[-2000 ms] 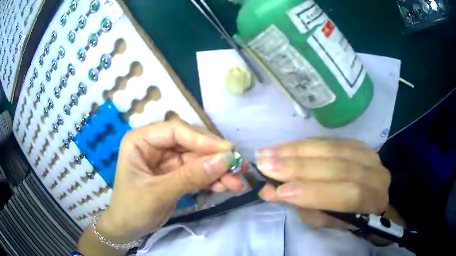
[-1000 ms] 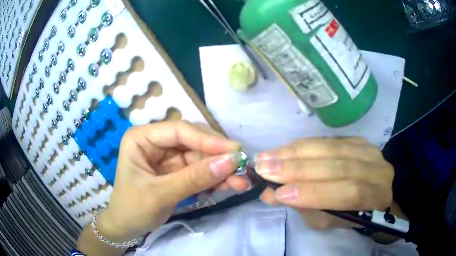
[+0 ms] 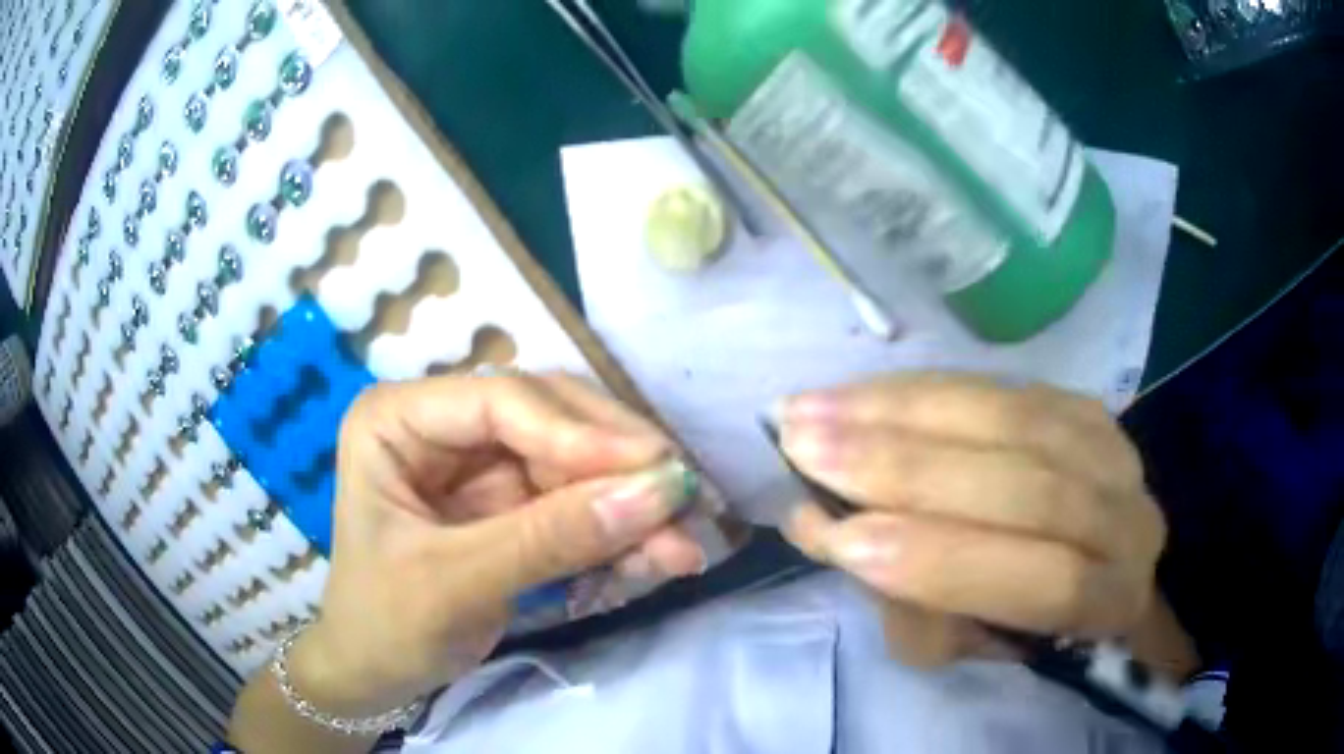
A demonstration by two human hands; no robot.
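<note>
My left hand pinches a small round metal piece between thumb and fingertips; mostly hidden, with a green area showing. My right hand is a little to its right, apart from the piece, and holds a black pen-style tool. The tool's dark tip points up and left from the fingertips; its rear end is blurred. Both hands are above the front of the white board and white paper.
A slotted white board with metal pieces and a blue plastic sheet lies left. White paper bears a pale yellow lump, a cotton swab and a green bottle. Tweezers lie beside the bottle.
My right hand has drawn slightly away from my left, opening a gap between the tool and the piece. The piece is now more covered by my left fingers. The bottle appears shifted slightly up.
</note>
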